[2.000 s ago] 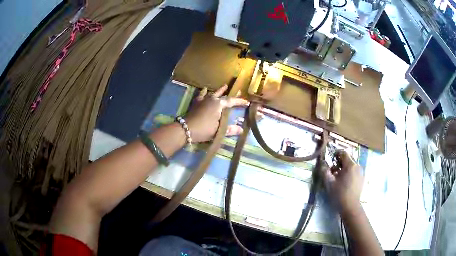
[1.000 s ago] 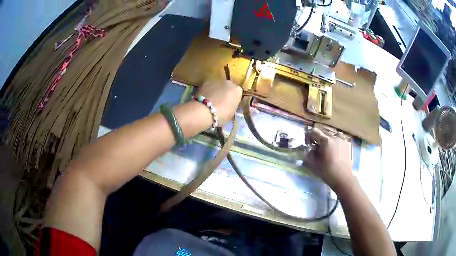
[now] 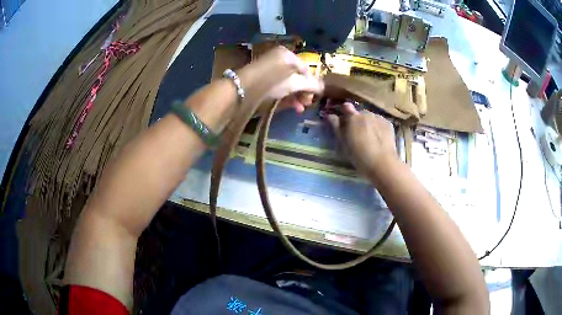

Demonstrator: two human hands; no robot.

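My left hand (image 3: 286,80) is at the needle area, its fingers closed on a brown strap handle (image 3: 262,169) that hangs in a long loop over the table's front edge. A second strap length hangs from the same hand. My right hand (image 3: 363,132) is just right of it, fingertips at a small dark and reddish tool, possibly thread snips (image 3: 329,109). The brown bag panel (image 3: 453,86) lies under the brass-yellow clamp frame (image 3: 418,95); its front edge is lifted and folded near my hands. The template plate (image 3: 296,154) lies in front.
The sewing machine head (image 3: 320,21) is above my hands. A strap bundle (image 3: 132,80) with a red-white tie cord (image 3: 95,92) lies at left, beside a dark mat (image 3: 179,74). A control screen (image 3: 530,37) and part of a fan (image 3: 553,114) are at right.
My right hand has moved left from the clamp's right end towards my left hand. My left hand has risen slightly with the strap. The panel's front edge is now lifted and folded.
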